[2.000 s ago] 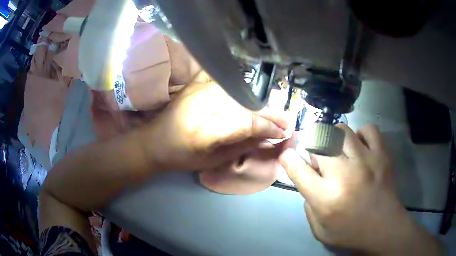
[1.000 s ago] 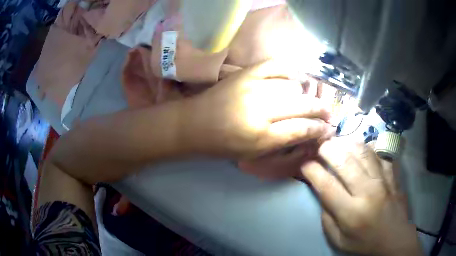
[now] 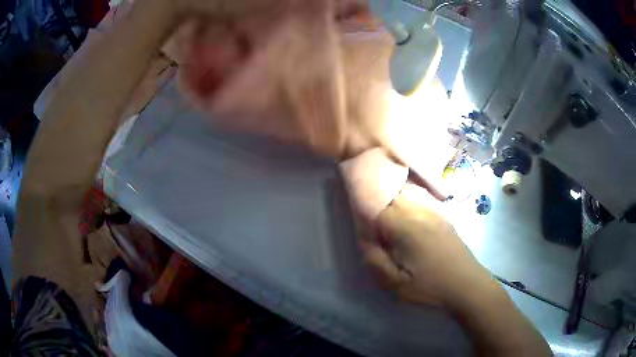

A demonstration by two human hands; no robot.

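The pink garment (image 3: 279, 90) is stretched and blurred across the upper middle, left of the needle area. My right hand (image 3: 418, 247) is closed on its lower right end, just below and left of the needle area. My left forearm rises along the left side; my left hand (image 3: 216, 8) is blurred at the top edge, partly cut off, by the garment's upper part. Its fingers cannot be made out. The sewing machine (image 3: 551, 90) stands at the right, its needle area in bright glare.
The lamp (image 3: 416, 59) hangs above the garment. A black rectangle (image 3: 562, 206) lies right of the ribbed knob (image 3: 511, 183), with a thin dark tool (image 3: 577, 293) beside it. The grey table (image 3: 237, 202) has a curved front edge. Orange-red and white items show below it.
My left hand has moved from beside the needle up to the top left, and the garment now stretches up and left. My right hand has moved left, away from the knob. The view has shifted.
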